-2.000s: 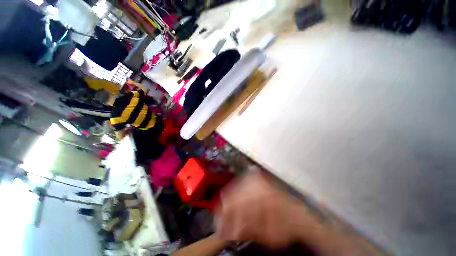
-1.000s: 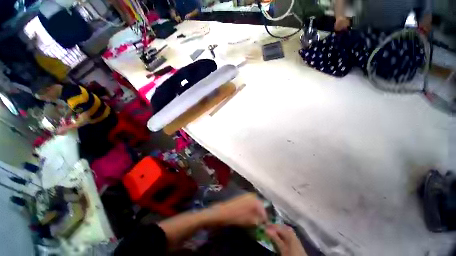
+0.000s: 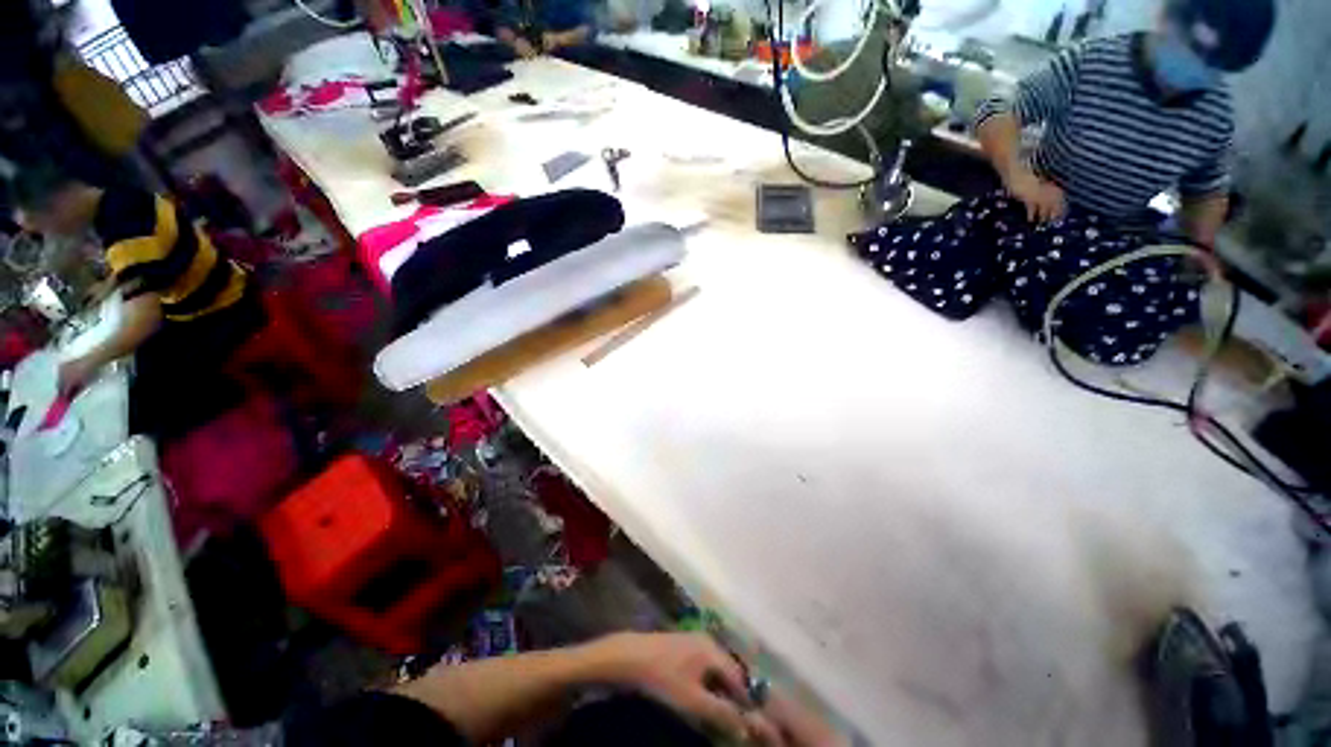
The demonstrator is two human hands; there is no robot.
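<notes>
My left hand (image 3: 693, 682) is at the bottom centre, over the near edge of the white cloth-covered table (image 3: 876, 482). Its fingers are bent and meet my right hand (image 3: 796, 721), which is mostly cut off by the bottom edge. A small dark or greyish spot shows between the fingers; I cannot tell whether anything is held. A wooden ruler (image 3: 642, 326) lies on the table beside the sleeve board (image 3: 540, 310). A black cloth piece (image 3: 504, 251) with a white label lies behind the board.
A dark iron (image 3: 1200, 679) stands at the lower right. A person in a striped top (image 3: 1117, 132) handles dark dotted cloth (image 3: 1022, 270) across the table, near an iron rest (image 3: 785, 209). A red stool (image 3: 343, 525) and scraps are on the floor. Another person (image 3: 161, 256) sits at left.
The view has swung right and levelled, bringing in the person across the table and the near iron. My hands have come together and shifted slightly lower in the picture.
</notes>
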